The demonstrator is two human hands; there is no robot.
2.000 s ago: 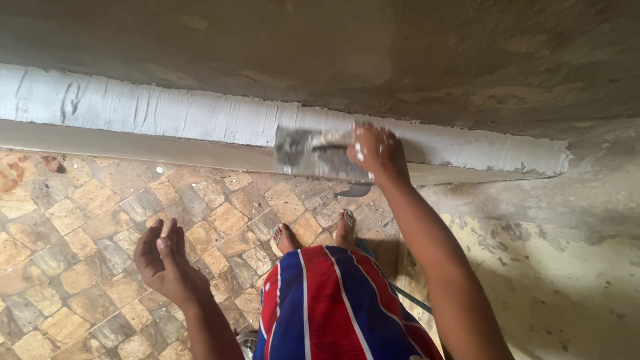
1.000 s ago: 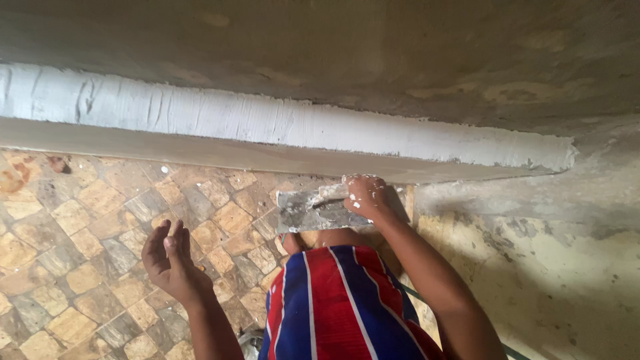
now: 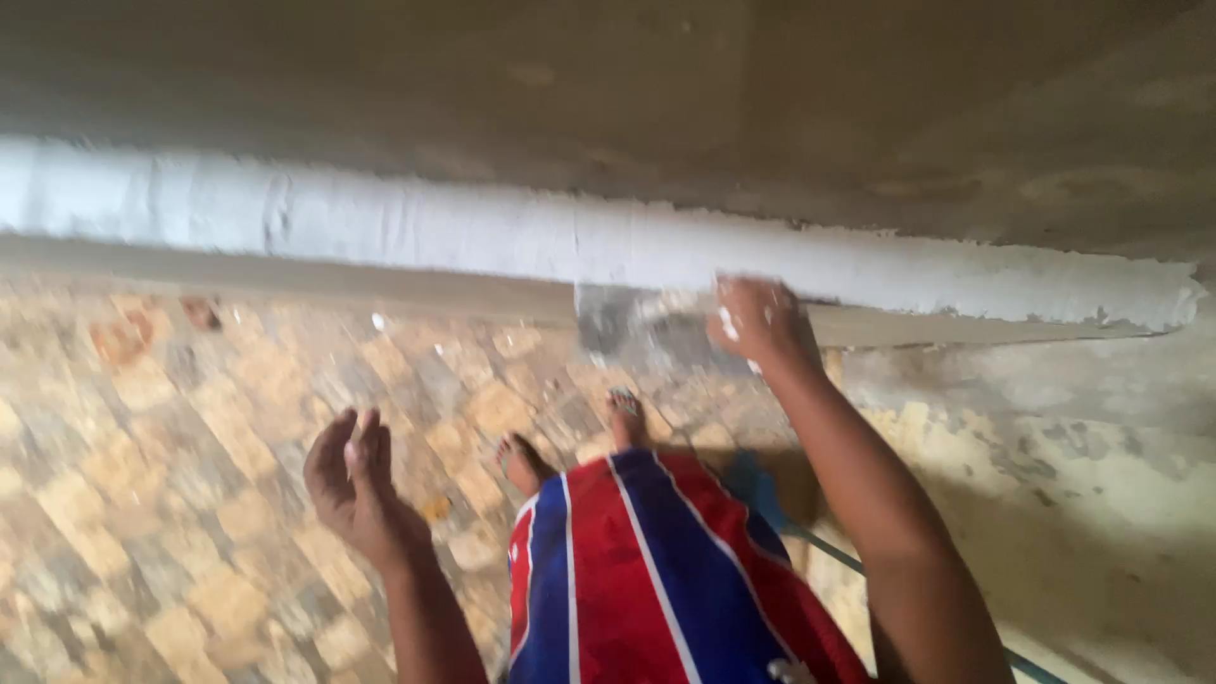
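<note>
My right hand (image 3: pixel 760 318), spotted with white paste, grips the handle of a rectangular plastering trowel (image 3: pixel 627 328). The trowel's far edge lies at the lower edge of a band of white plaster (image 3: pixel 456 228) that runs along the top of a low ledge; whether it touches cannot be told. White smears show on the blurred blade. My left hand (image 3: pixel 356 475) is held above the floor at the left, palm up with fingers bent, and nothing is seen in it.
A grey-brown wall (image 3: pixel 532 85) rises behind the band. Stone-pattern floor tiles (image 3: pixel 228 532) lie below, under my sandalled feet. At the right stands a patchy yellowish wall (image 3: pixel 997 465). A blue object with a green pole (image 3: pixel 836 551) is beside my right leg.
The trowel in my right hand was on the white band, then lower, over my feet, and is now back up at the band's lower edge. My left hand keeps much the same pose.
</note>
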